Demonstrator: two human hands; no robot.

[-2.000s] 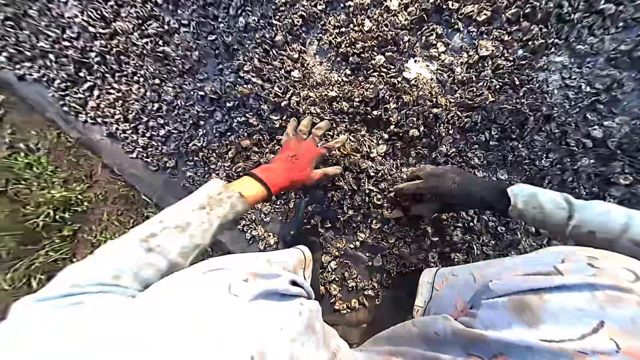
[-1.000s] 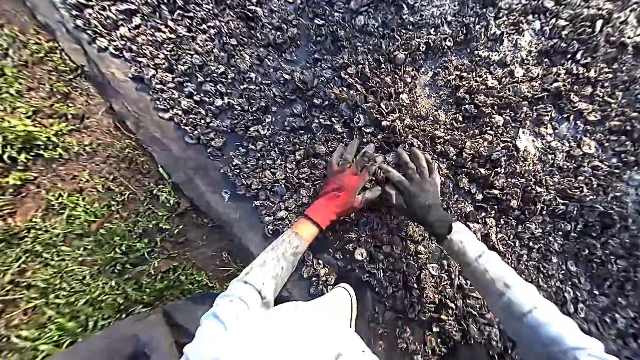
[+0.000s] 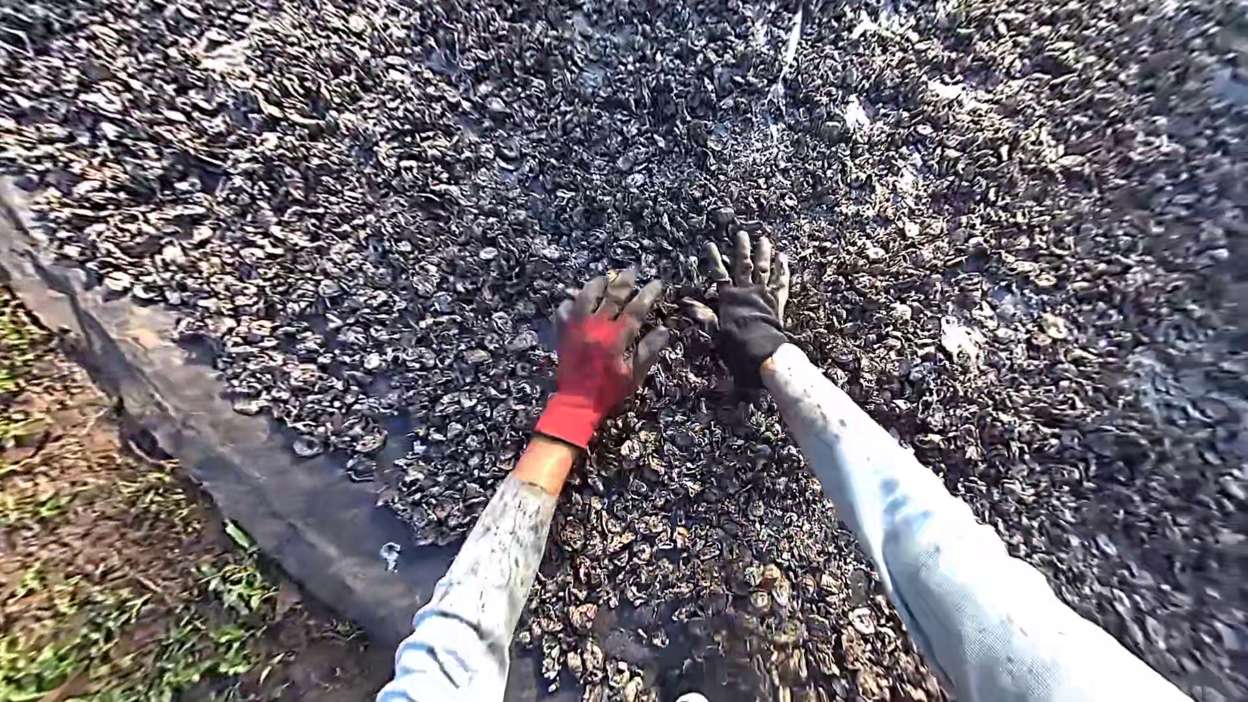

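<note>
My left hand [image 3: 603,351], in a red glove with dirty grey fingers, rests palm down on a wide layer of small, dark, curled dried pieces [image 3: 439,292], whose exact kind I cannot tell. Its fingers are spread. Just to its right lies my right hand [image 3: 749,307] in a black glove, a little farther forward, its fingers apart on the same pieces. The two hands do not touch. No held object shows in either hand; what lies under the palms is hidden.
A dark sheet [image 3: 283,497] lies under the pieces, its wet edge running diagonally along the left. Beyond that edge are soil and green grass [image 3: 146,614]. Light, mud-stained sleeves cover both my forearms. A pale scrap [image 3: 960,339] lies among the pieces at right.
Two seconds ago my hands were well apart; one second ago they were close together. Now a small gap lies between them, and my right hand reaches farther forward. The view has shifted.
</note>
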